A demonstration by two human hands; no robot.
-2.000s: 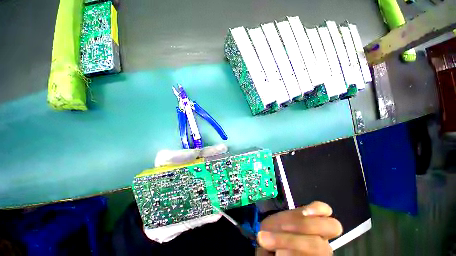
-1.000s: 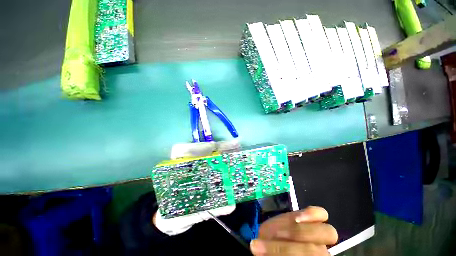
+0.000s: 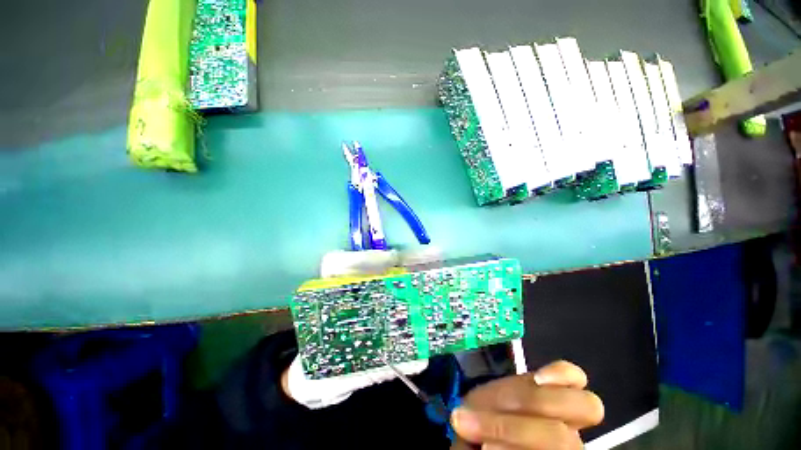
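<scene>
A green circuit board is held solder side up over the mat's near edge, with a yellow strip along its upper left edge. My left hand, in a white glove, holds it from beneath, fingers at its far edge and thumb side at its near edge. My right hand is bare and holds a thin probe with a dark handle; its metal tip is at the board's lower edge. Blue-handled side cutters lie on the mat with a purple-and-white marker pen on them.
Several boards with white sides stand in a row at right. A lime-yellow roll lies at upper left beside another green board. A slanted post and metal strip are at right. A black panel is below the mat.
The whole scene has shifted right in view. The probe tip has moved from the board's middle to its lower edge. My left hand still holds the board.
</scene>
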